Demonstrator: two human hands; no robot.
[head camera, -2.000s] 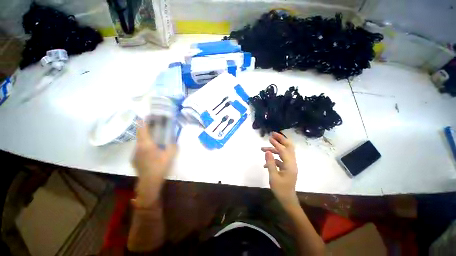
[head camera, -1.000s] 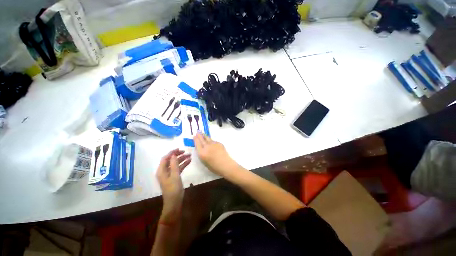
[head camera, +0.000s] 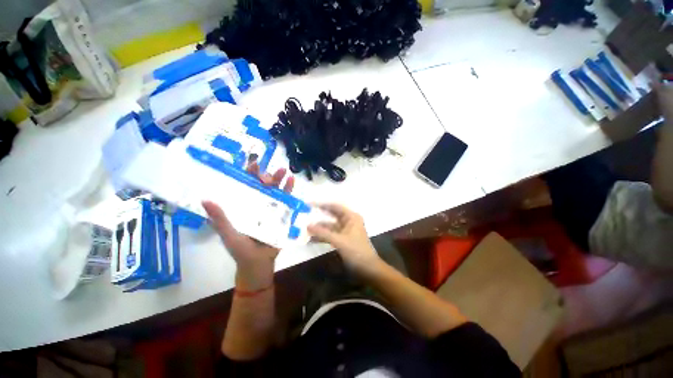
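Observation:
A white and blue box blank (head camera: 229, 193), blurred, is held slanting above the table edge, its right end towards me. My left hand (head camera: 254, 240) is under and around its middle, thumb on the near side, fingers on the far side. My right hand (head camera: 345, 235) grips the flap end at the right. Behind it lies a fanned stack of flat blanks (head camera: 218, 122), partly hidden. Closed retail boxes (head camera: 147, 247) stand in a row at the left. A small pile of coiled black cables (head camera: 339, 129) lies beyond my hands.
A large black cable heap (head camera: 317, 33) is at the back. Loose blanks (head camera: 188, 96) lie behind the stack. A smartphone (head camera: 443, 159) lies right of the cables. A crumpled white bag (head camera: 77, 255) is at left, a tote bag (head camera: 74, 55) back left. Another person's arm and several boxes (head camera: 590, 88) are at right.
The blank has been lifted off the stack and now lies across my left hand, with its end in my right. The view has shifted a little, so the table things appear slightly further left.

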